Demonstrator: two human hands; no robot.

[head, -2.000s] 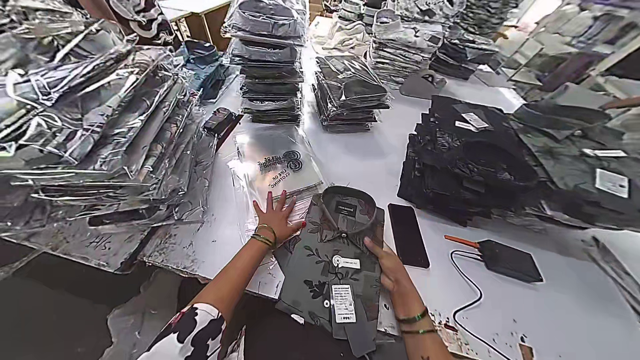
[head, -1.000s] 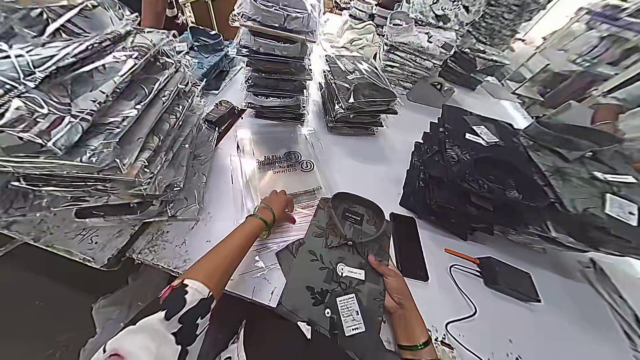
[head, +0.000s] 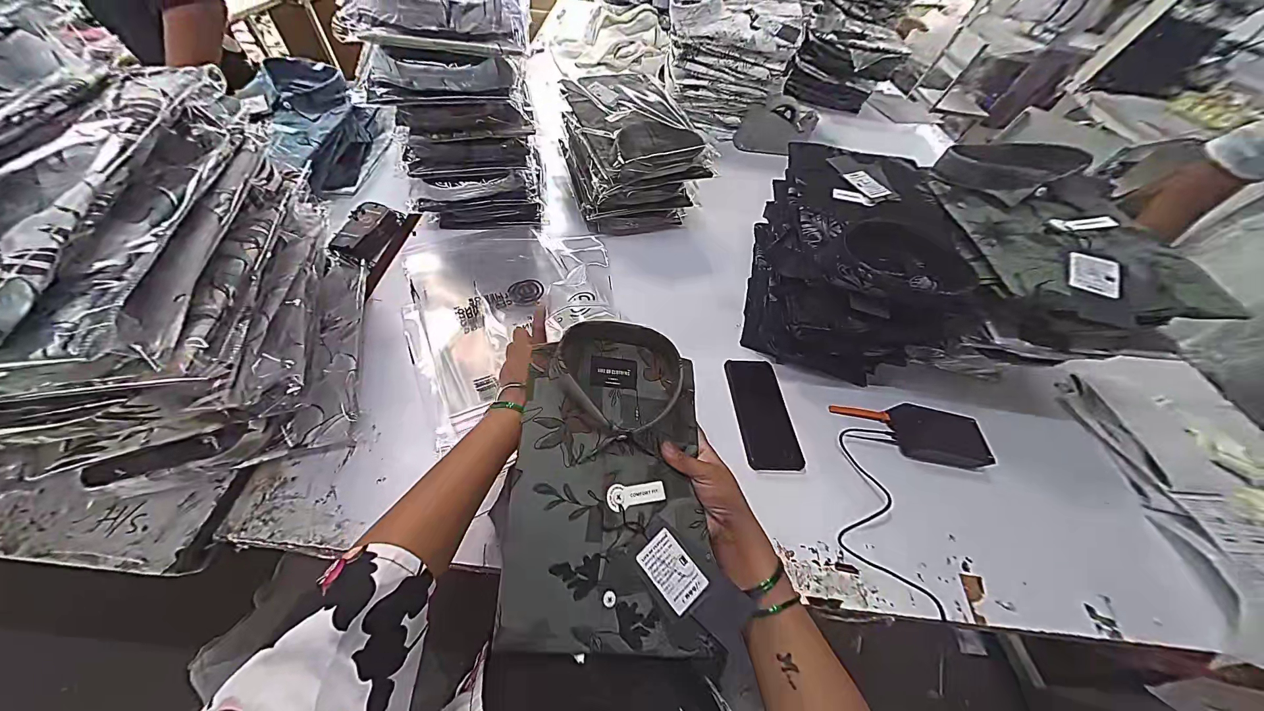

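A folded dark green leaf-print shirt (head: 592,553) with hang tags lies face up at the table's front edge. My right hand (head: 713,494) grips its right side, thumb on top near the collar. Beyond the collar's left side, my left hand (head: 523,357) touches the clear printed plastic bags (head: 464,326), its fingers partly hidden; whether it pinches a bag I cannot tell. A black phone (head: 765,415) rests to the right of the shirt.
Bagged shirts are piled at left (head: 148,296) and back (head: 632,148). Dark unbagged shirts (head: 859,267) stand at right, beside a corded black device (head: 938,434). Another person's forearm (head: 1175,197) shows at far right. A dark object (head: 367,232) sits behind the bags.
My left hand, spread beside the collar at first, has moved forward onto the plastic bags. The right hand still holds the shirt's side.
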